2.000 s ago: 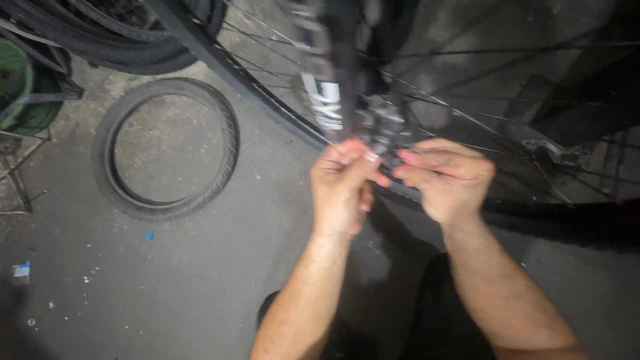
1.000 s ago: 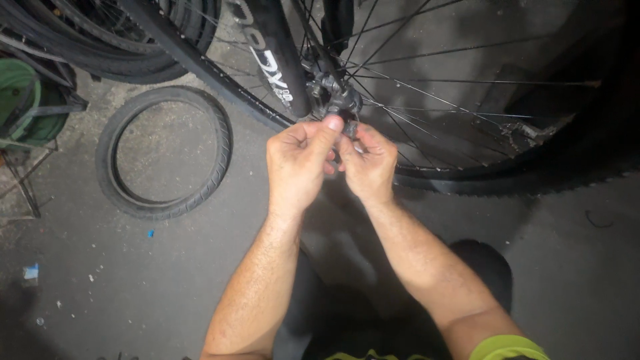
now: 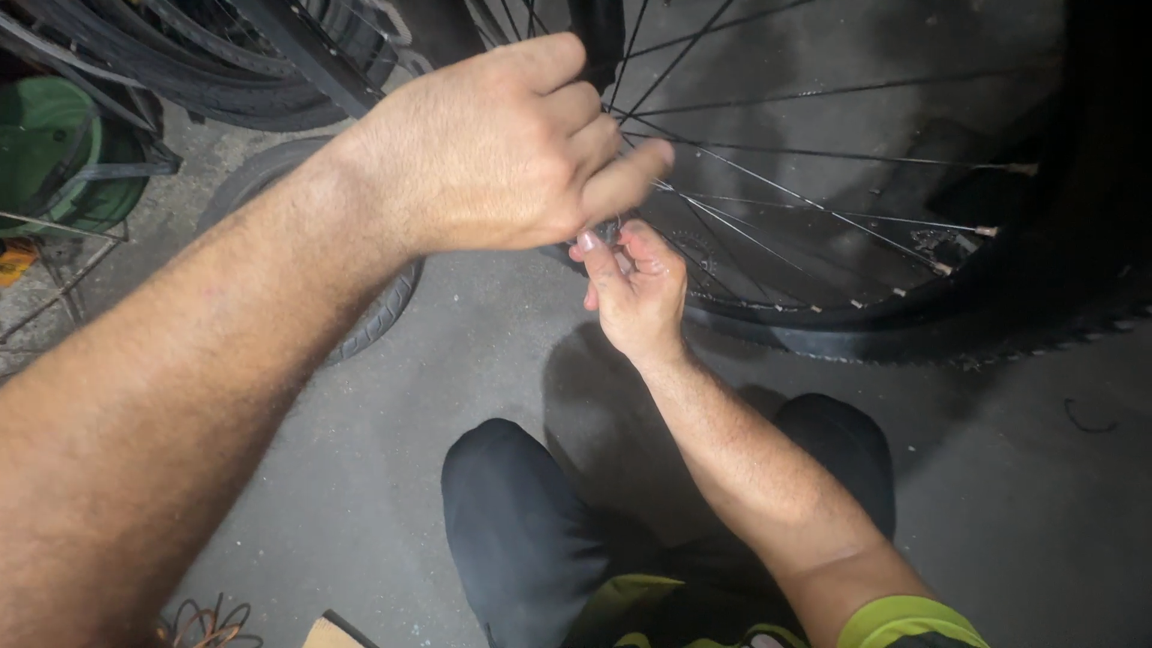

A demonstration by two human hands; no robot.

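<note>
My left hand [image 3: 531,153] is raised with its back toward me, in front of the hub of a spoked bicycle wheel [image 3: 810,333]. Its fingers are curled and partly blurred, and whatever they touch is hidden. Just below it, my right hand [image 3: 639,288] has thumb and fingertips drawn together around a small shiny piece whose kind I cannot tell. The hub and most of the fork leg [image 3: 597,40] lie behind the left hand. Thin spokes fan out to the right of both hands.
A loose bicycle tire [image 3: 382,315] lies on the grey floor behind my left forearm. More tires [image 3: 261,99] are at the upper left, beside a green bucket [image 3: 54,153] and metal rods. Coiled wires [image 3: 211,625] and a tan piece [image 3: 328,633] show at the bottom edge. My knees are below.
My left hand has come up from beside the right one and now covers the hub and fork. The right hand stays low near the hub, fingertips together.
</note>
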